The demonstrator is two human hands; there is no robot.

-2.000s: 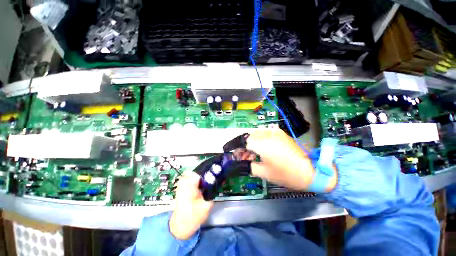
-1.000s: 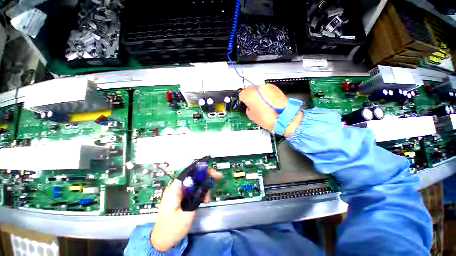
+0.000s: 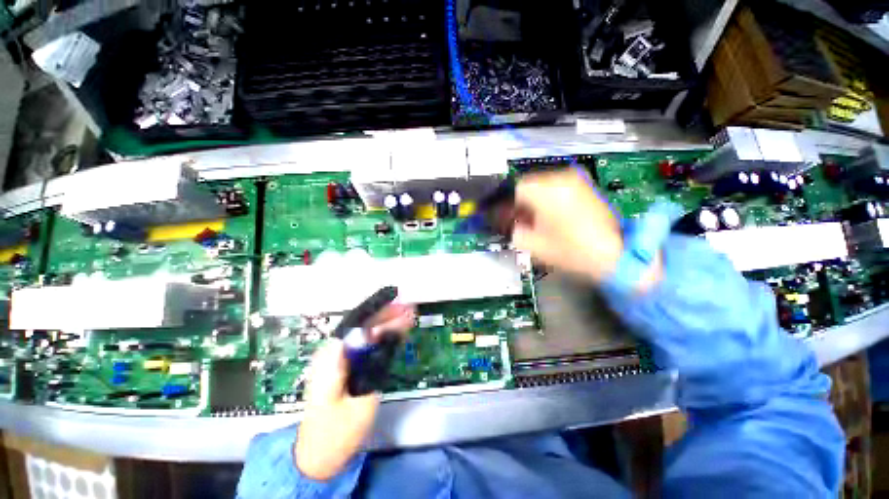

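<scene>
The middle green circuit board (image 3: 322, 222) lies in front of me, with a long white heat sink (image 3: 448, 278) across it. Several dark capacitors (image 3: 446, 203) with bright round tops stand by the upper heat sink (image 3: 419, 171). My left hand (image 3: 336, 414), with black-covered fingers, is closed around a dark capacitor (image 3: 356, 338) with a bright top, above the board's lower edge. My right hand (image 3: 563, 219) is blurred, right of the upper heat sink, its fingers black-covered and bent; whether they hold anything cannot be told.
More boards lie left (image 3: 97, 249) and right (image 3: 634, 195) on the metal-railed conveyor (image 3: 429, 421). Behind are bins of silver pieces (image 3: 190, 73) and small parts (image 3: 507, 83), and a black slotted tray (image 3: 341, 68). A blue coiled cord (image 3: 456, 58) hangs down near my right hand.
My right hand went from beside my left hand up to the upper heat sink, then drew back slightly right. Another bright-topped capacitor shows there. My left hand moved left and stays closed.
</scene>
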